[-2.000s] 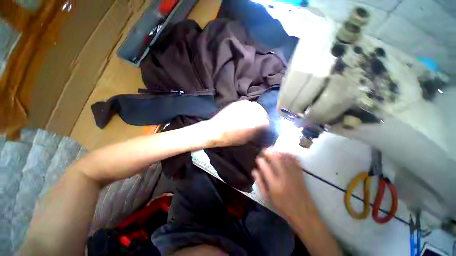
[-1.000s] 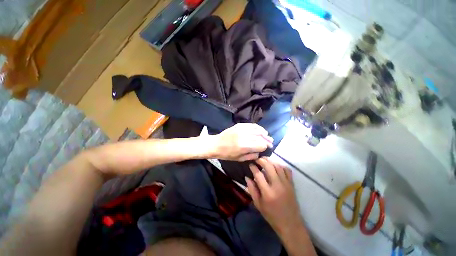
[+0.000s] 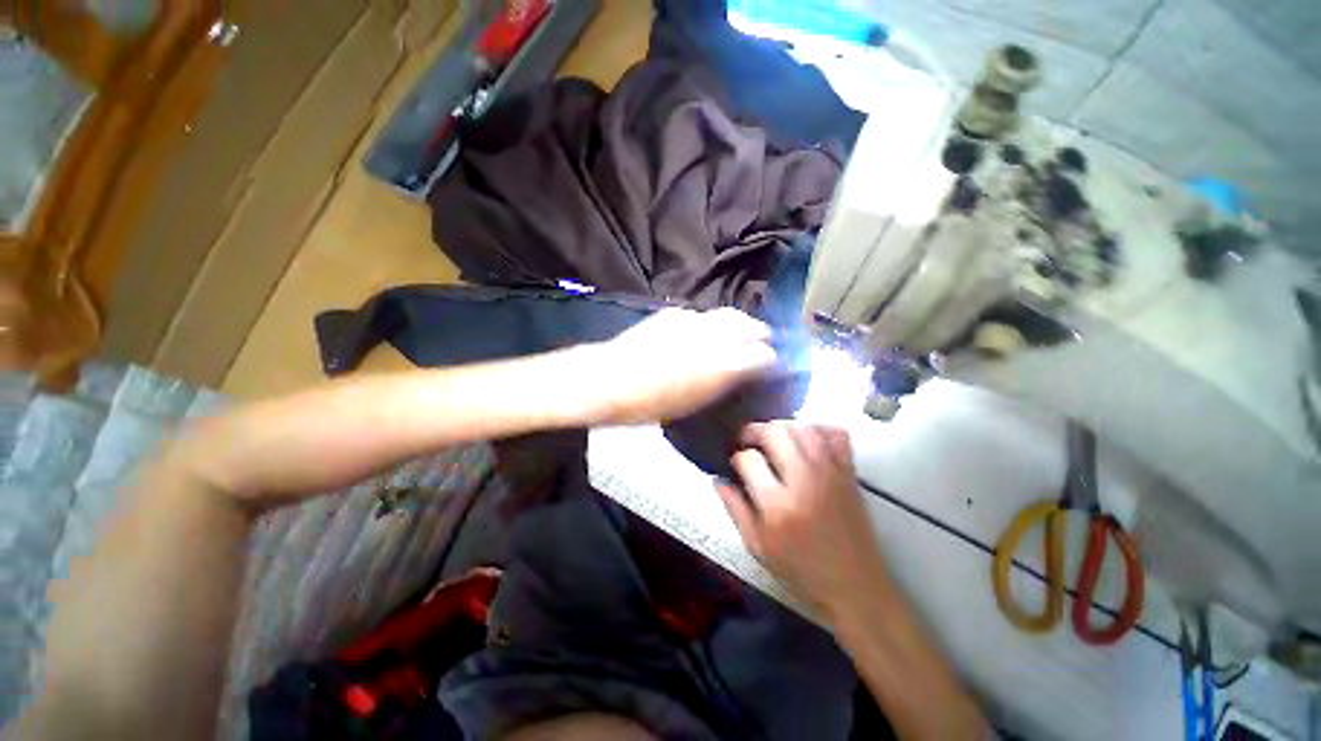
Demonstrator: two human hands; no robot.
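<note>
The dark brown garment body [image 3: 638, 181] lies crumpled left of the sewing machine [image 3: 1000, 246]. A navy-black band [image 3: 478, 326] runs along its near edge, its free end out to the left. My left hand [image 3: 688, 362] is on the dark cloth just left of the brightly lit needle area, gripping or pressing it; the fingertips are blurred. My right hand [image 3: 794, 485] rests with bent fingers at the cloth's near edge, close to the needle. Whether it pinches the cloth cannot be told. The needle is lost in glare.
Shears [image 3: 1072, 572] with yellow and red handles lie on the white table right of my right hand. Blue snips [image 3: 1197, 680] and a phone corner are at the lower right. A grey tray [image 3: 420, 130] and taped cardboard [image 3: 246, 159] are at the upper left.
Since one second ago, both hands and the cloth have moved up towards the needle area. The band lies flatter, and the orange patch beside it no longer shows. The camera view has also shifted.
</note>
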